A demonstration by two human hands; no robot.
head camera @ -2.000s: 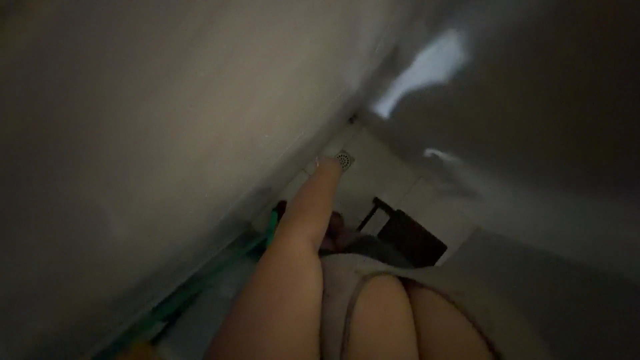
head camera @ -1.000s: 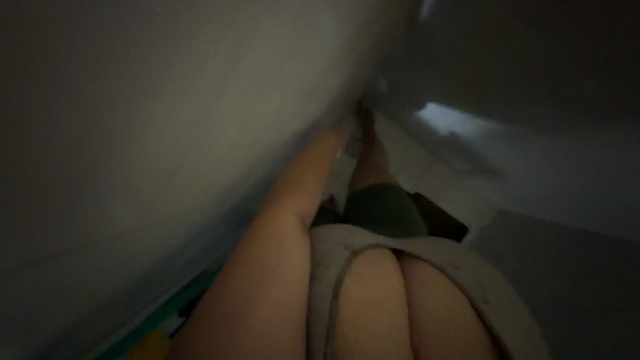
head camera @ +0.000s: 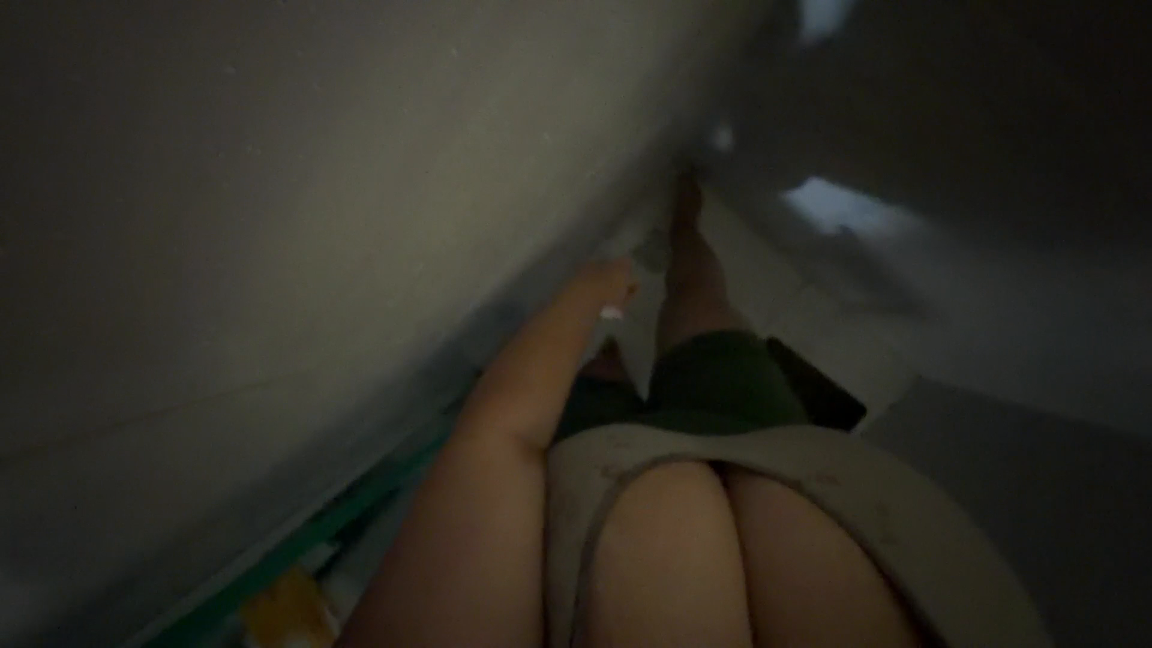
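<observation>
My left arm reaches down at the centre, and my left hand [head camera: 616, 281] is small and blurred near the base of the pale wall. A small white thing [head camera: 612, 312] shows against the underside of the hand; whether the fingers grip it cannot be told. My right hand is out of view. Just beyond the left hand, a roundish grey patch, perhaps a floor drain [head camera: 652, 247], lies on the light floor. Beside it stretches my bare leg [head camera: 697, 279], below dark green shorts [head camera: 729, 373]. A beige top [head camera: 810, 450] covers my torso.
A pale wall [head camera: 315, 198] fills the left side. Along its foot, at lower left, run a green edge [head camera: 351, 504] and a yellow thing [head camera: 288, 607]. A dark flat object [head camera: 819, 387] lies right of the shorts. Bluish light reflects off the dark surface [head camera: 990, 117] at upper right.
The leg and green shorts have come into view beside my left arm; two seconds ago the patterned round patch and more of the dark object showed there. My left arm stays stretched downward.
</observation>
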